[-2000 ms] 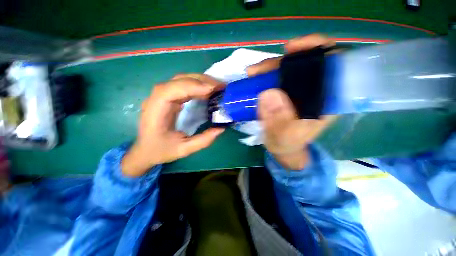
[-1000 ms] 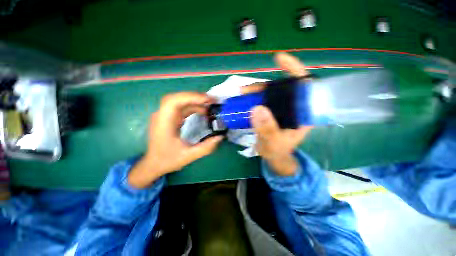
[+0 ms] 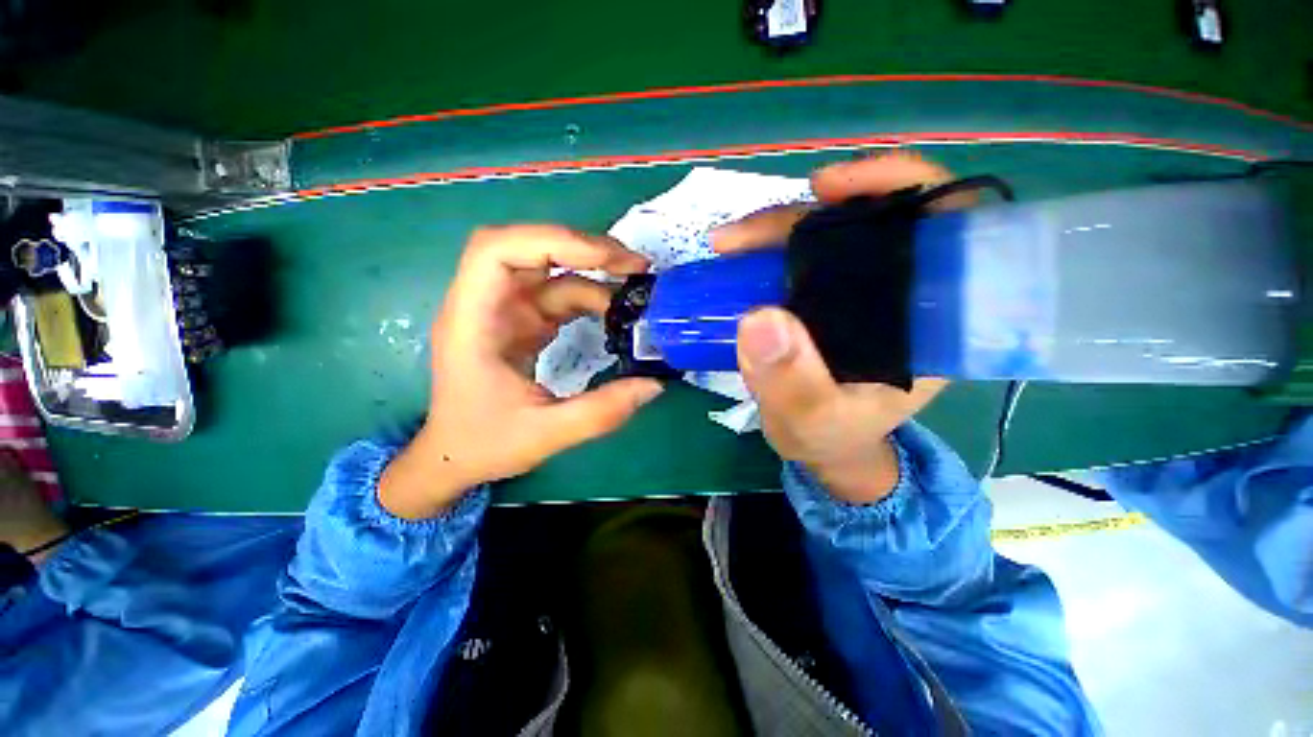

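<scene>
My left hand (image 3: pixel 497 353) holds a small round black module (image 3: pixel 629 326) between thumb and fingers. My right hand (image 3: pixel 821 389) grips a large dispensing syringe (image 3: pixel 1123 288) around its wide black wrap (image 3: pixel 853 295). The syringe lies about level, its translucent body to the right and its blue front end at the module. The tip is hidden, so contact cannot be told. A crumpled white wipe (image 3: pixel 691 205) with blue spots lies on the green bench under both.
A clear tray (image 3: pixel 180 415) with white, black and yellowish items is at the left, a dark item (image 3: pixel 202 295) beside it. Modules (image 3: pixel 782 20) sit on the green belt (image 3: pixel 576 58) beyond the red lines. A thin cord (image 3: pixel 1008 418) hangs over the bench edge. Blue sleeves show on both sides.
The view has shifted and is sharper. The belt modules stand in different places. Both hands keep the module and the syringe together, and the syringe body reaches further right than one second ago.
</scene>
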